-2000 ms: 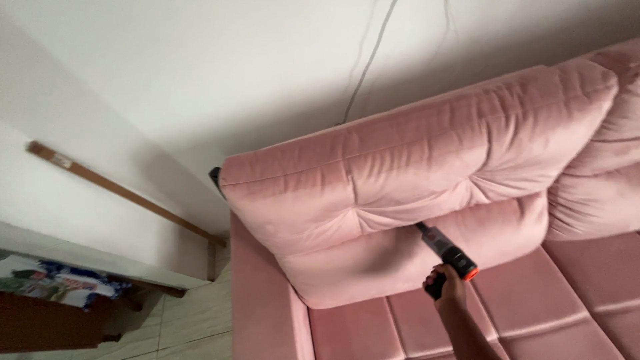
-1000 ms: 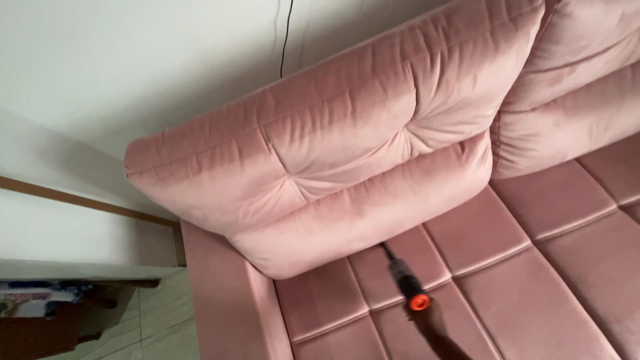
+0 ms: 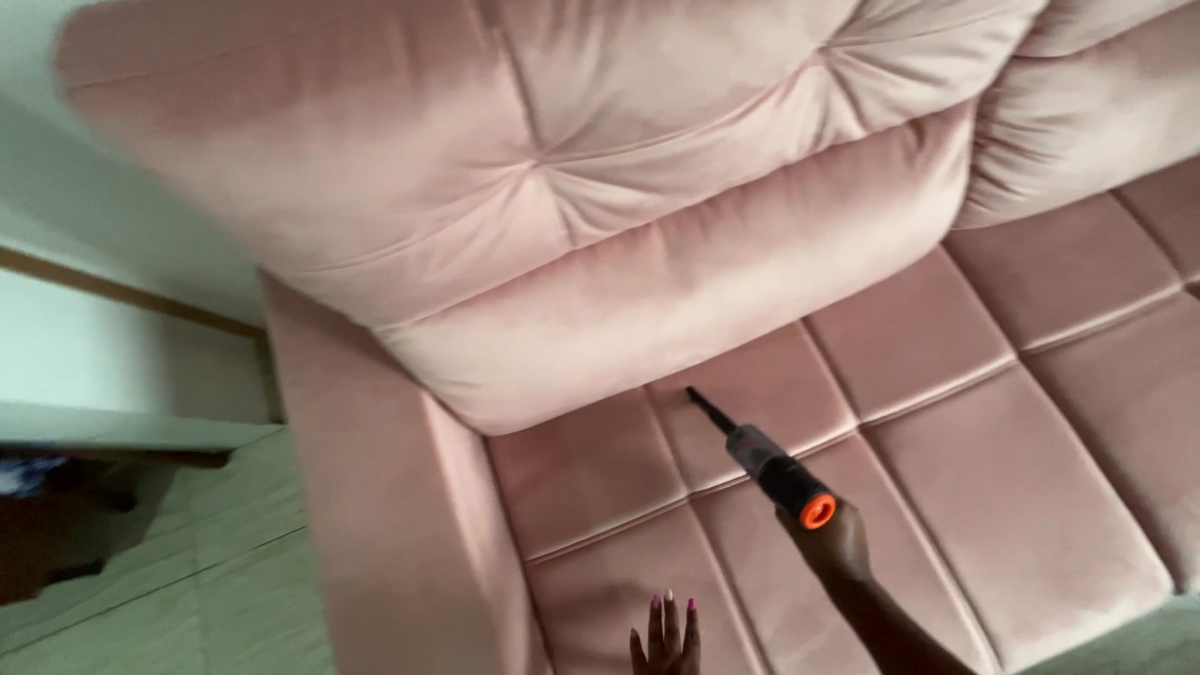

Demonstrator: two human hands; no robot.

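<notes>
My right hand (image 3: 839,539) grips a black handheld vacuum cleaner (image 3: 773,469) with an orange ring at its rear end and a narrow crevice nozzle. The nozzle tip points at the pink sofa seat (image 3: 1012,469), a little in front of the tufted back cushion (image 3: 656,272); whether it touches the fabric cannot be told. At the bottom edge, my left hand (image 3: 667,647) shows only its fingers, spread a little apart, with painted nails and nothing in them. It is over the front part of the seat near the armrest.
The sofa's pink armrest (image 3: 375,469) runs down the left side. Beyond it are a pale tiled floor (image 3: 234,553), a white wall with a brown wooden strip (image 3: 122,295), and a dark brown piece of furniture (image 3: 66,525) with cloth on it. Another back cushion (image 3: 1097,103) stands at the right.
The vacuum's nozzle has moved from the back cushion down to the seat. My left hand has come into view at the bottom. The view has moved closer to the sofa.
</notes>
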